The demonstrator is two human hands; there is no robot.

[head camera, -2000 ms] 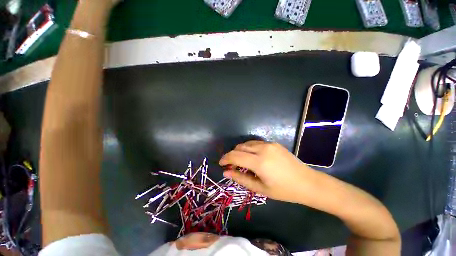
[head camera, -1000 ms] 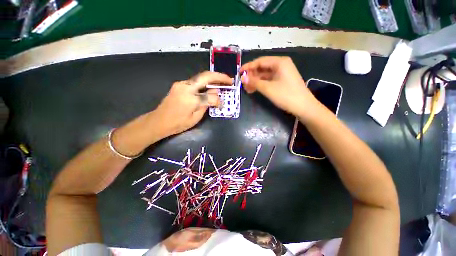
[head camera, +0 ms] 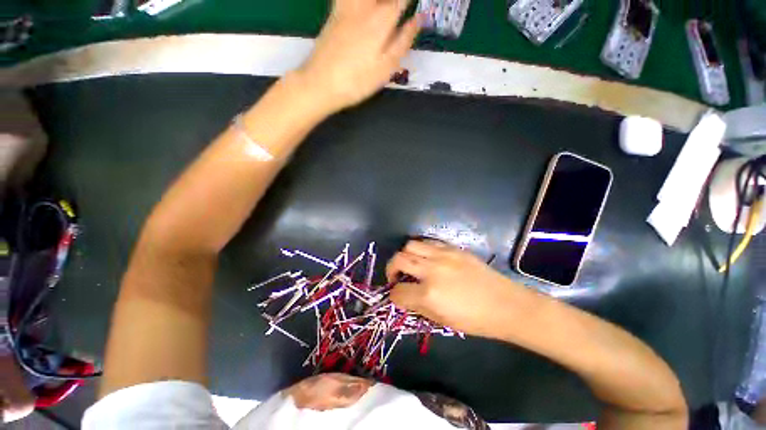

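A loose pile of thin white and red trim strips [head camera: 336, 315] lies on the dark mat near my body. My right hand [head camera: 437, 285] is at the pile's upper right, fingers curled down over the strips; its fingertips are partly hidden, so I cannot tell whether it grips one. My left hand [head camera: 361, 46] reaches over the cream rail to the green belt, fingers spread, beside a handset [head camera: 443, 15] at the top edge. I cannot see anything held in it. The handset's left end is close to the fingers.
More handsets [head camera: 630, 38] lie on the green belt beyond the chipped rail [head camera: 521, 80]. A smartphone [head camera: 564, 218], a white earbud case [head camera: 641, 136], white paper strips [head camera: 689, 178] and a ring with cables [head camera: 735, 197] are at right. Dark cables [head camera: 34, 285] are at left.
The handset that was between my hands over the mat is gone from there. My left hand has moved up to the belt; my right hand has moved down to the strip pile.
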